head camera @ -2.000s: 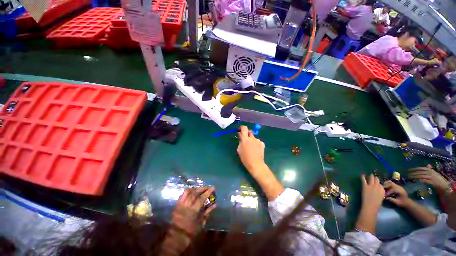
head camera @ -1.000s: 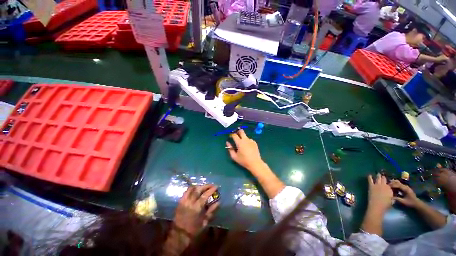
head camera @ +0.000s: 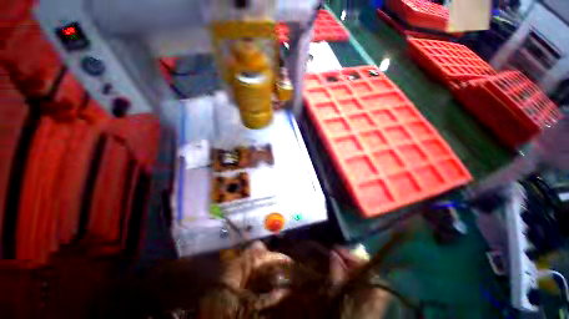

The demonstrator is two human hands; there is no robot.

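Observation:
My left hand (head camera: 259,274) is low in the picture, just in front of the white press base (head camera: 293,180). It is blurred and partly behind dark hair strands; what it holds cannot be told. My right hand (head camera: 343,268) is beside it on the right, also blurred and partly covered. Brown-copper fixture blocks (head camera: 231,187) sit on the press base, and a small shiny piece lies in the rear left block (head camera: 229,157). The gold-yellow press head (head camera: 253,93) is above and behind them. An orange-red button (head camera: 274,222) and a green button (head camera: 297,217) are at the base's front.
A large red-orange tray (head camera: 387,146) lies right of the press, with a few dark units in its far pockets. Stacked red trays (head camera: 93,187) stand at left, and more trays (head camera: 449,59) lie at the back right. A white power strip (head camera: 516,249) is at right.
The view has swung left from the mat to the press. My left hand held a small device unit on the mat before; both hands now show near the press front, close together.

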